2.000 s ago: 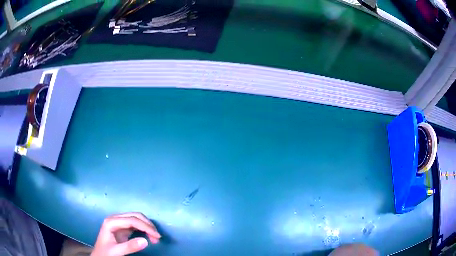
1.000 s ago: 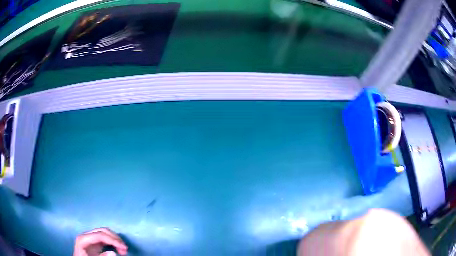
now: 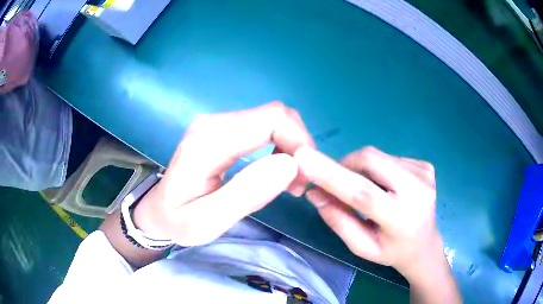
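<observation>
My left hand (image 3: 199,184), bare with a white and dark band at the wrist, is raised over the near edge of the glossy green-teal work surface (image 3: 369,77). Its thumb and forefinger come together at the tips. My right hand (image 3: 396,208), also bare, meets it from the right, its fingertips touching or overlapping the left fingertips. The contact point is blurred and partly covered by the fingers, so I cannot tell whether something small is held between them.
A blue tape dispenser (image 3: 524,217) stands at the right edge. A pale tape dispenser (image 3: 134,21) is at the upper left. A ribbed rail (image 3: 470,68) borders the surface's far side. A neighbour's hand (image 3: 18,50) is at the left, above a stool (image 3: 83,202).
The view has swung down and left. Both hands, partly cut off before at the lower edge, are now raised and brought together in the middle. The rail and blue dispenser now appear farther right.
</observation>
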